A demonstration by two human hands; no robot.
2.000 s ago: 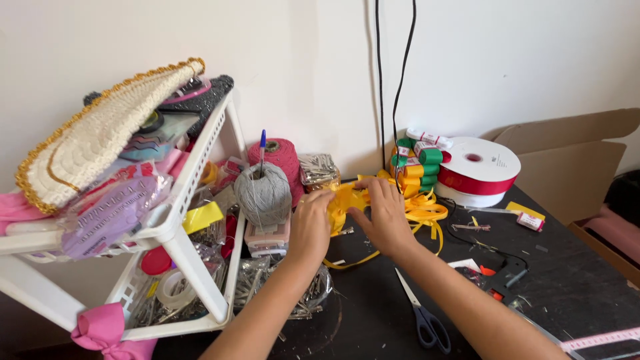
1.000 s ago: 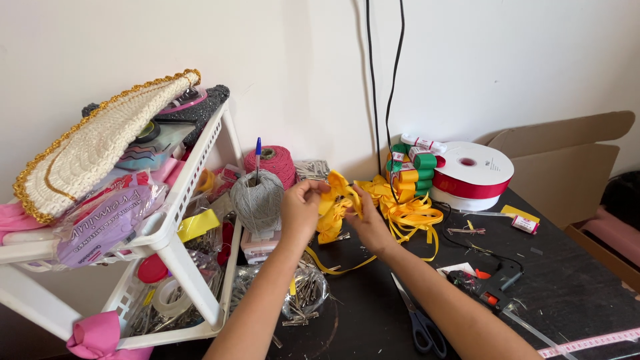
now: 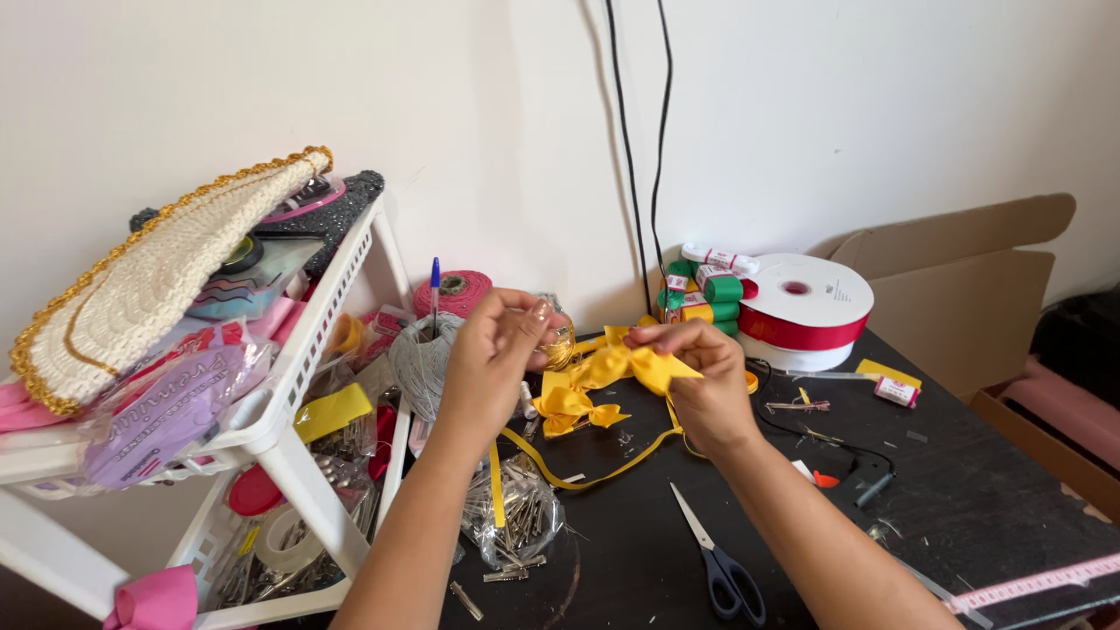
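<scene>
My right hand holds a yellow ribbon bow between thumb and fingers, above the dark table. To its left, my left hand is raised with its fingers curled; whether a thin thing is between them I cannot tell. Below and between the hands, another yellow bow lies on the table. A narrow yellow ribbon loops across the tabletop. Scissors with dark handles lie below my right hand. A plastic bag of metal hair clips sits beside my left forearm.
A white plastic shelf piled with supplies stands at left. Grey yarn and pink yarn sit by it. Green ribbon rolls and a large red ribbon spool stand against the wall. A cardboard box and measuring tape are right.
My hands have moved apart. The yellow ribbon was between both hands; now my right hand holds a bow. The hot glue gun seen at right earlier is largely out of sight behind my right forearm.
</scene>
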